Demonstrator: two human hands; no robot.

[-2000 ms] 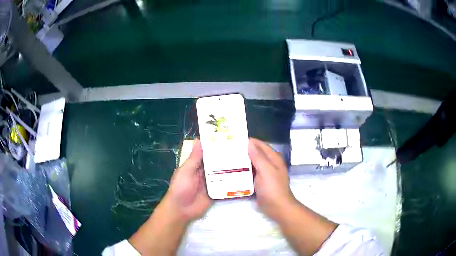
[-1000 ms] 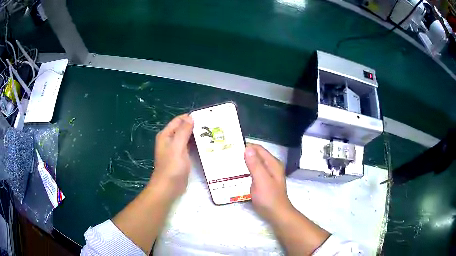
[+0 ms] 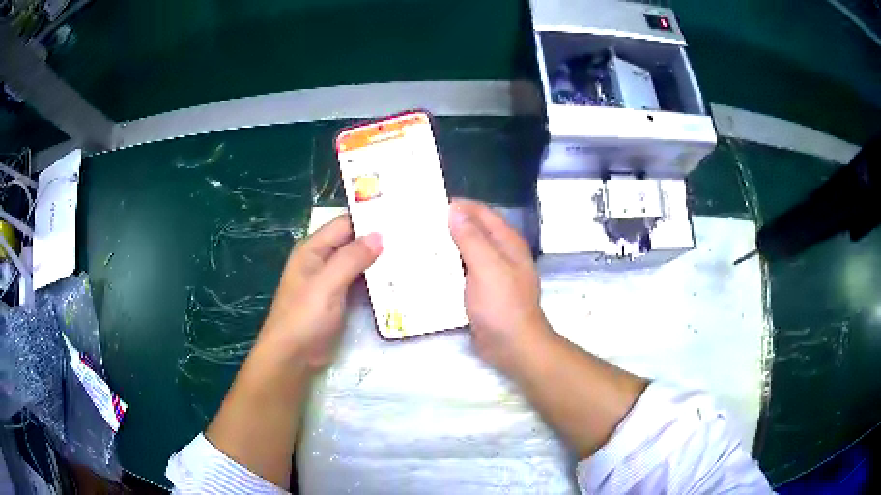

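A smartphone [image 3: 411, 227] is held upright in the middle of the view, its screen bright white with an orange band at the top and small orange and yellow pictures. My left hand [image 3: 314, 290] grips its left edge, with the thumb over the left side of the screen. My right hand [image 3: 502, 280] grips its lower right edge, thumb along that edge. Both hands are bare. The phone's back and the fingers behind it are hidden.
A pale screw feeder [image 3: 628, 140] with a red-lit switch stands at the right. A black screwdriver [image 3: 821, 208] points in from the right edge. A whitish sheet [image 3: 415, 425] lies under my forearms. A white box [image 3: 58, 218], cables and plastic bags [image 3: 48, 358] are at the left.
The screen has changed from a page with one picture and a red bar to one with an orange top band. My left thumb has moved onto the screen. The camera view has shifted and turned.
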